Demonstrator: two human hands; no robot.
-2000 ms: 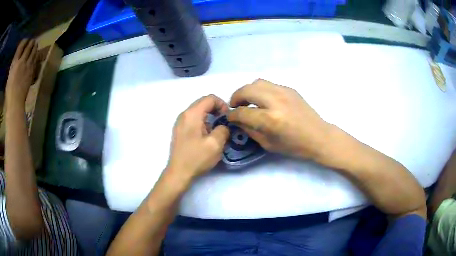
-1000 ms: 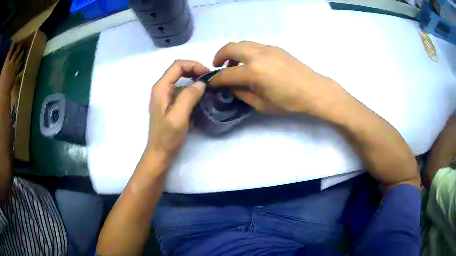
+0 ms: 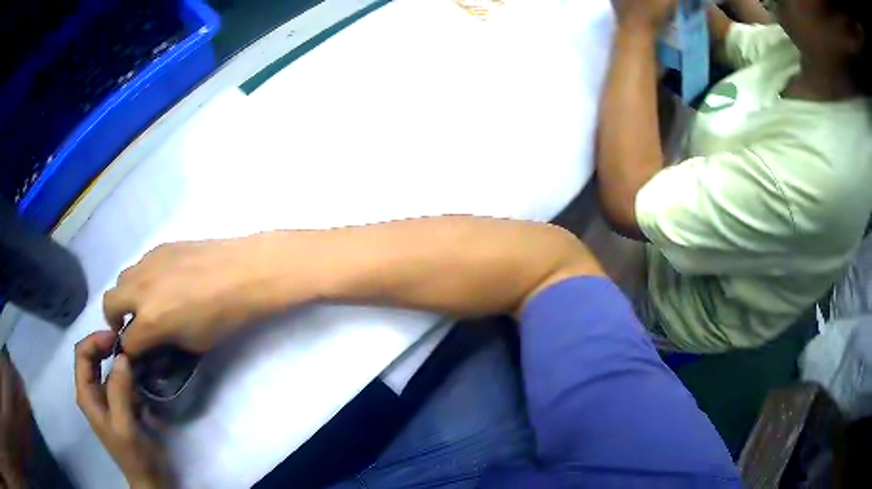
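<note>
A dark grey plastic housing point(image 3: 170, 379) lies on the white foam sheet point(image 3: 402, 115) at the lower left, its open side up. My left hand point(image 3: 113, 401) is at its left side, with thumb and fingers at the rim. My right hand point(image 3: 182, 291) lies over its top edge and covers part of it. The fingers of both hands meet at the upper left rim. Whether a small part is between them is hidden. A stack of dark housings point(image 3: 43, 272) stands at the left edge, cut off by the picture.
A blue bin point(image 3: 124, 105) holding small dark pieces is at the upper left. A neighbour in a light green shirt point(image 3: 755, 201) sits at the right, near a light blue fixture point(image 3: 690, 48). Yellow loops point(image 3: 478, 8) lie at the top. Another person's hand point(image 3: 11, 420) shows at the left edge.
The view has swung to the right, so the housing, stack and hands appear farther left. The neighbour at the right has come into view. Both hands remain at the housing.
</note>
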